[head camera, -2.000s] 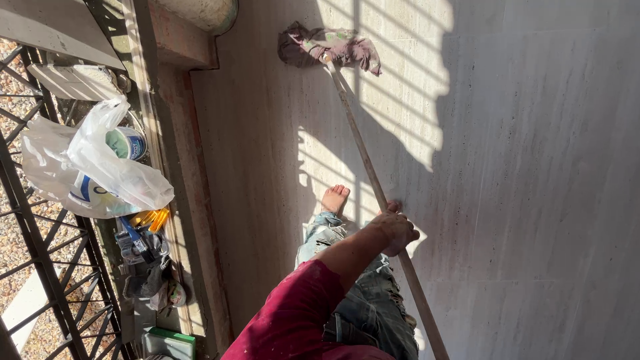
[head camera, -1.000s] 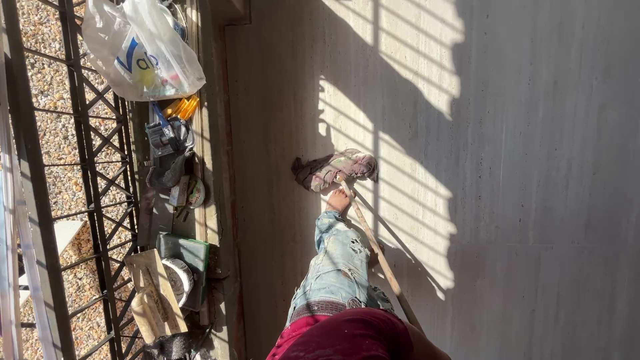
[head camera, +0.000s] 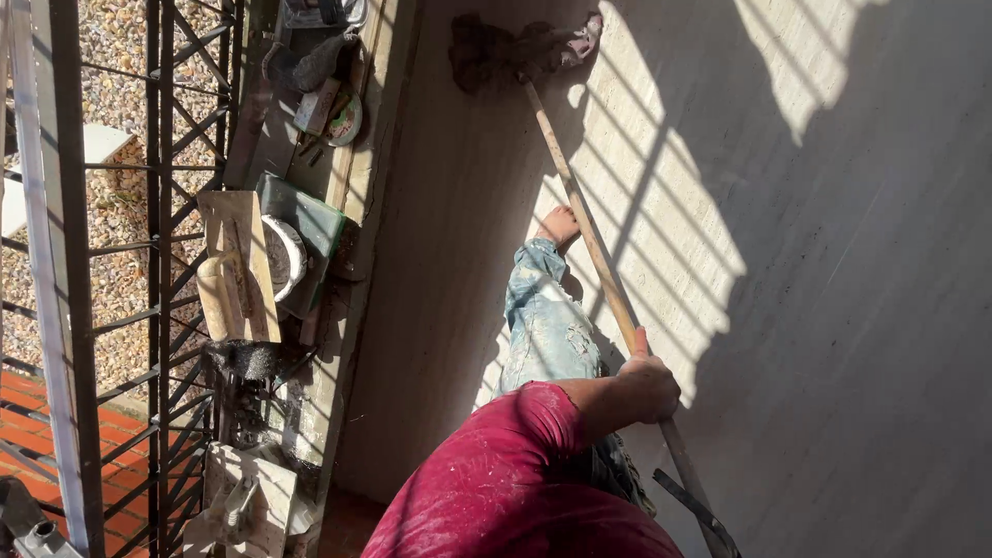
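My left hand (head camera: 649, 387) is closed around a long wooden pole (head camera: 601, 263), its thumb lying along the wood. At the pole's far end, a dark purplish, bunched cloth (head camera: 535, 50) rests on the pale, streaked floor (head camera: 837, 333), partly in shadow. The pole's near end runs down past the bottom edge, beside a black strap (head camera: 697, 511). My bare foot (head camera: 558, 225) is left of the pole, below the cloth. My right hand is out of view.
Along a ledge (head camera: 353, 178) on the left lie a wooden-handled plastering trowel (head camera: 240, 267), a white round container (head camera: 287, 260), a green-edged box (head camera: 314, 217), dark gloves (head camera: 322, 62) and a plaster-stained board (head camera: 248, 496). Beyond stands a black metal lattice (head camera: 159, 232) over gravel and brick paving.
The cloth was right at my foot a second ago and has moved away from it, up the view. My left hand, hidden then, is visible again on the pole.
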